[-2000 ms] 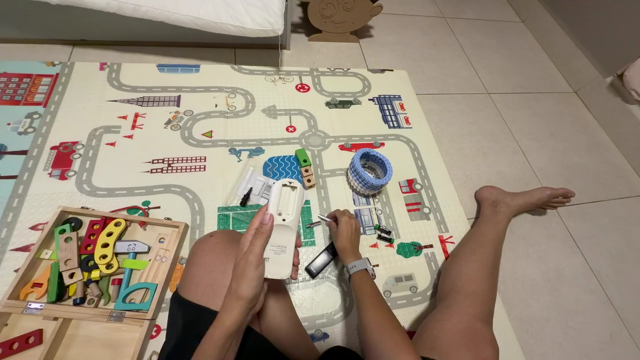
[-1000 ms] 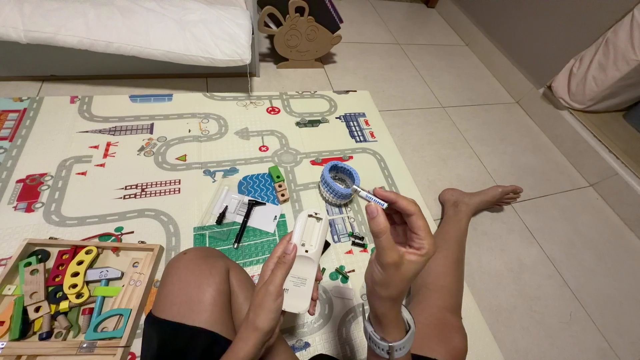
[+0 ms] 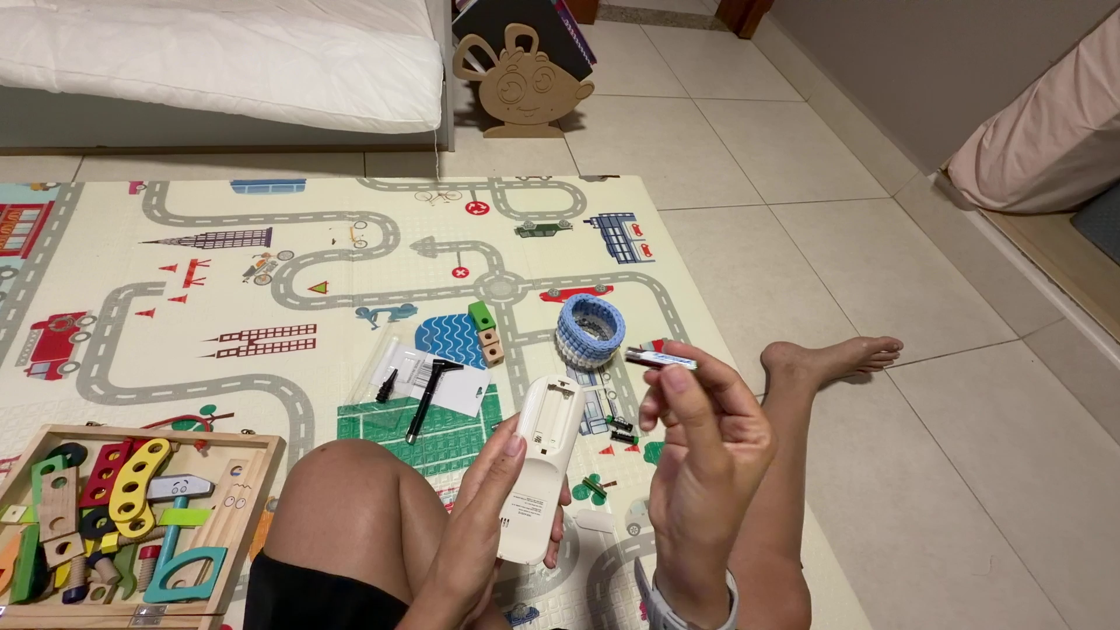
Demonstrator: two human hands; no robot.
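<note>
My left hand (image 3: 494, 481) holds a white remote control (image 3: 535, 490), back side up, its battery compartment (image 3: 555, 411) uncovered and showing no battery. Right of it, my right hand (image 3: 704, 429) is raised and pinches a small cylindrical battery (image 3: 661, 359) between thumb and fingertips. Dark batteries (image 3: 622, 429) lie on the mat between the hands, another (image 3: 594, 488) nearer to me. A small white cover (image 3: 595, 521) rests on the mat by the remote. Behind the hands stands a blue and white woven basket (image 3: 591, 331).
A wooden box (image 3: 271, 464) of toy tools stands at lower left. A black pen-like tool (image 3: 430, 398) lies on a plastic packet and card (image 3: 464, 385). Stacked wooden blocks (image 3: 486, 332) lie beside them on the printed play mat (image 3: 227, 306). My bare foot (image 3: 831, 354) is at right.
My right hand has risen from low over the mat, with the battery now at its fingertips. The remote stays in my left hand. The view has shifted.
</note>
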